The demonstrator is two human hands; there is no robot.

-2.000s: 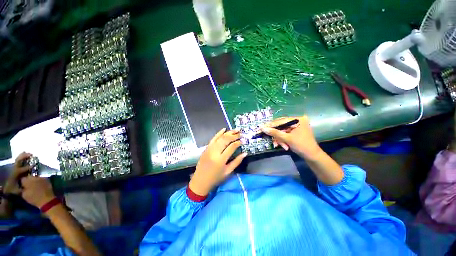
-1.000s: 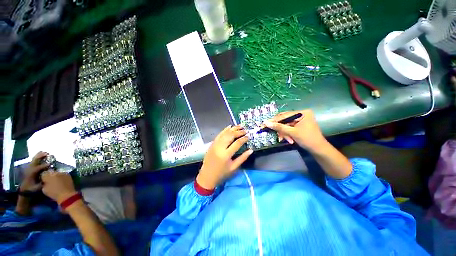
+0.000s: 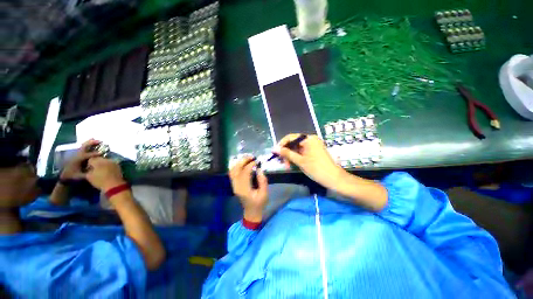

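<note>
My right hand (image 3: 307, 157) holds black pen-like tweezers (image 3: 283, 147) over the lower part of the adhesive sheet. The tip points down-left toward my left hand (image 3: 250, 182), whose thumb and fingers are bent near the bench's front edge. Whether my left fingers hold something small is too blurred to tell. The adhesive sheet (image 3: 288, 108) is a long strip, white at the top and dark grey below. The circuit board panel (image 3: 353, 140) lies on the mat to the right of my right hand, with neither hand on it.
Finished-looking panels (image 3: 181, 70) stand in rows at left. Tangled green wires (image 3: 380, 61), red-handled pliers (image 3: 478, 112), a small panel stack (image 3: 460, 30), a white fan base (image 3: 519, 84) and a translucent cylinder (image 3: 311, 18) are on the mat. Another person's hands (image 3: 96, 166) work at far left.
Both hands have left the circuit board panel and moved left, the right with the tweezers to the adhesive sheet's lower end. The view has turned left, showing more of the neighbouring person.
</note>
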